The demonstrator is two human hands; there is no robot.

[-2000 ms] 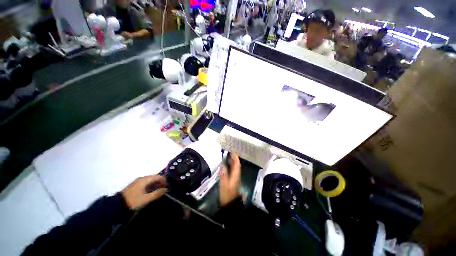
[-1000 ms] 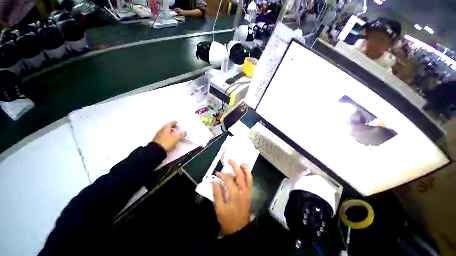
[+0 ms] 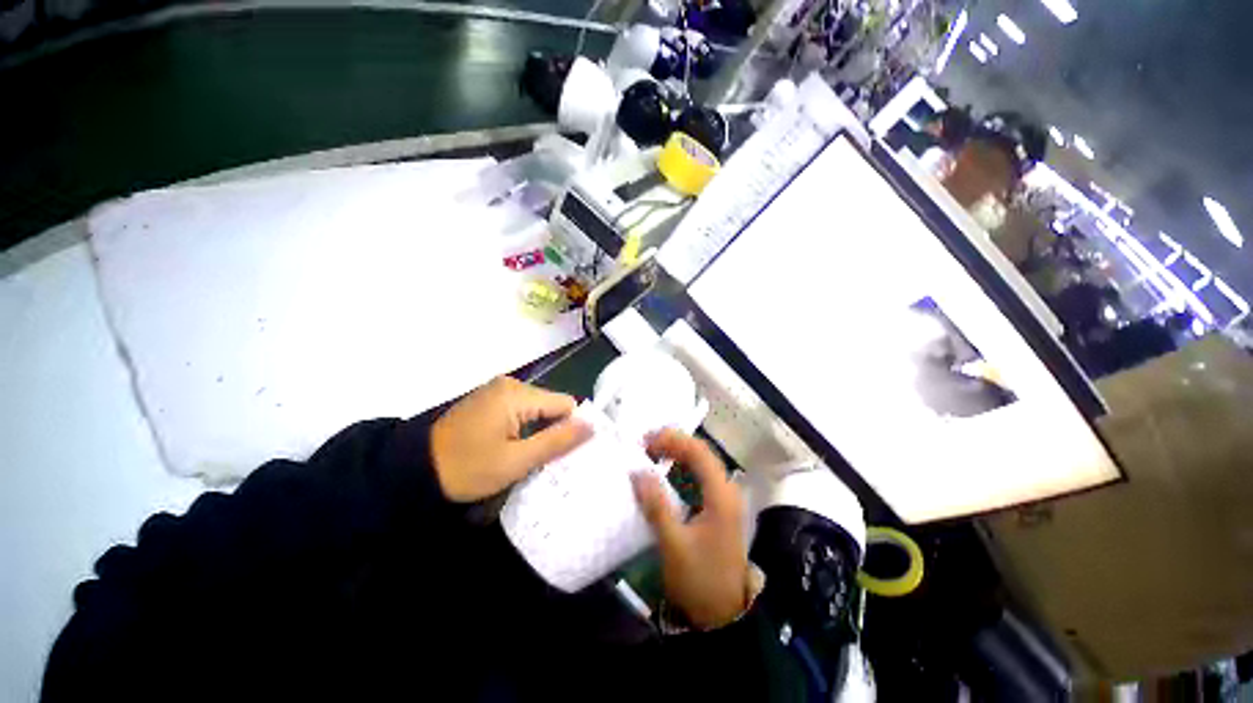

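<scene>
A white, textured wrap or sleeve (image 3: pixel 584 519), slightly blurred, is held up in front of me. My left hand (image 3: pixel 498 440) grips its upper left edge with thumb and fingers. My right hand (image 3: pixel 704 533) has curled fingers at its right edge. A rounded white camera shell (image 3: pixel 646 392) shows just behind the wrap; its lower part is hidden. A second dome camera (image 3: pixel 811 549), white with a black ball face, stands right of my right hand and is partly hidden by it.
The monitor (image 3: pixel 879 330) leans at right, with the keyboard (image 3: pixel 735 398) below it. A yellow tape roll (image 3: pixel 890 584) lies beside the second camera. A white foam sheet (image 3: pixel 302 302) covers the left. A power box (image 3: pixel 591 220) stands behind. A brown carton (image 3: pixel 1141 508) is far right.
The black-faced camera between my hands two seconds ago now shows only white shell. The white wrap has come into my hands. My hands have come closer together.
</scene>
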